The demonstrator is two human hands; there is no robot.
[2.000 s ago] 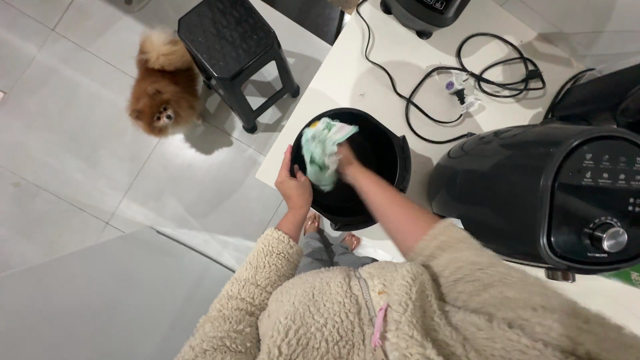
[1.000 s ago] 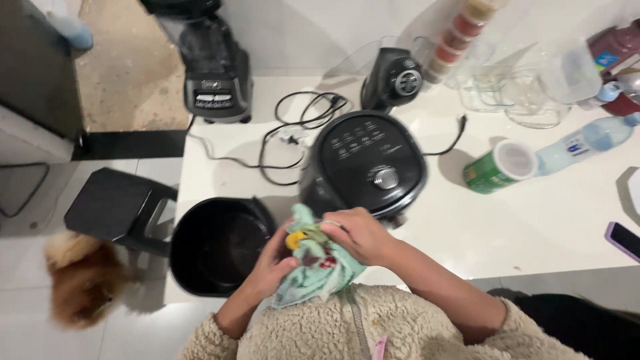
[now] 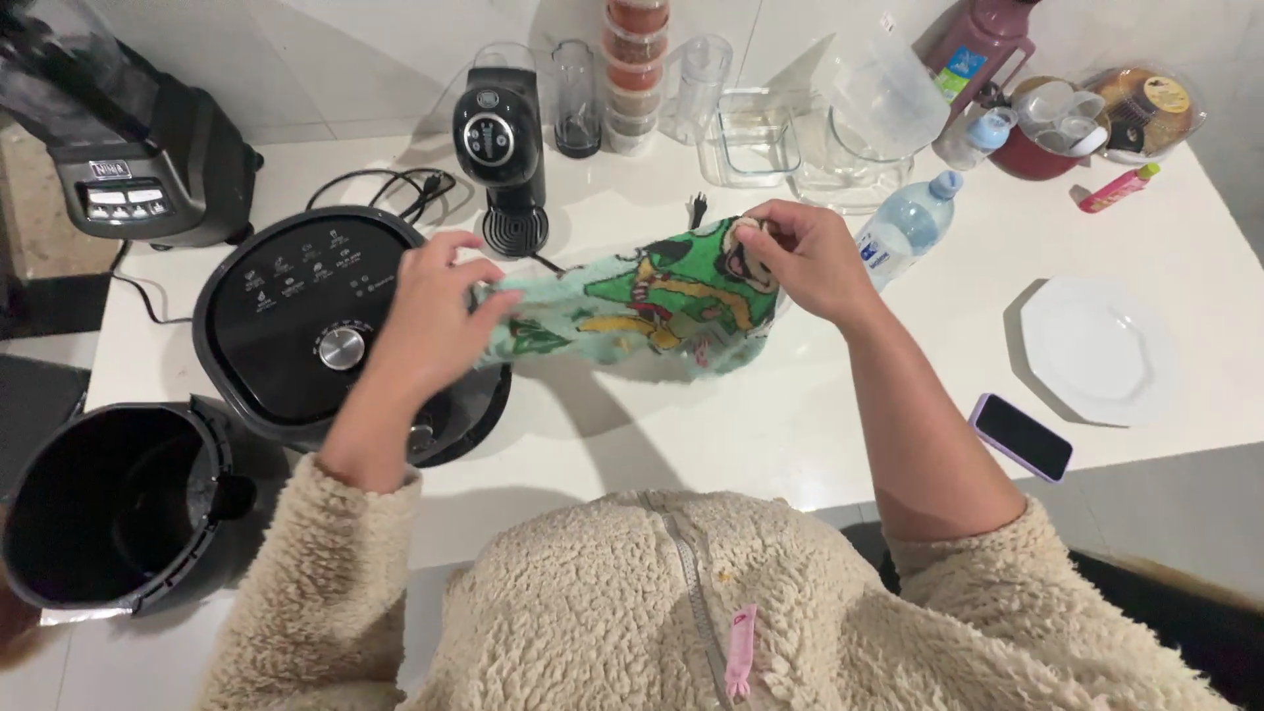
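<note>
A green patterned dish cloth (image 3: 657, 301) is stretched between both hands above the white counter. My left hand (image 3: 439, 311) grips its left end, over the right side of the black air fryer (image 3: 296, 316). The cloth's upper right corner is pinched between thumb and fingers of my right hand (image 3: 805, 257). At the lower left, the black air fryer basket (image 3: 118, 509) stands with its inside visible, apart from both hands.
Left rear stands a blender base (image 3: 148, 168); a capsule coffee machine (image 3: 499, 148) is behind the cloth. Glass containers (image 3: 755, 138), stacked tubs (image 3: 635, 74) and a water bottle (image 3: 908, 222) stand farther right. A white plate (image 3: 1091, 351) and a phone (image 3: 1022, 436) lie near the right front.
The cloth was bunched inside the basket, then crumpled between both hands near my body; now it is spread out over the counter. My left hand has left the basket. The view has swung right.
</note>
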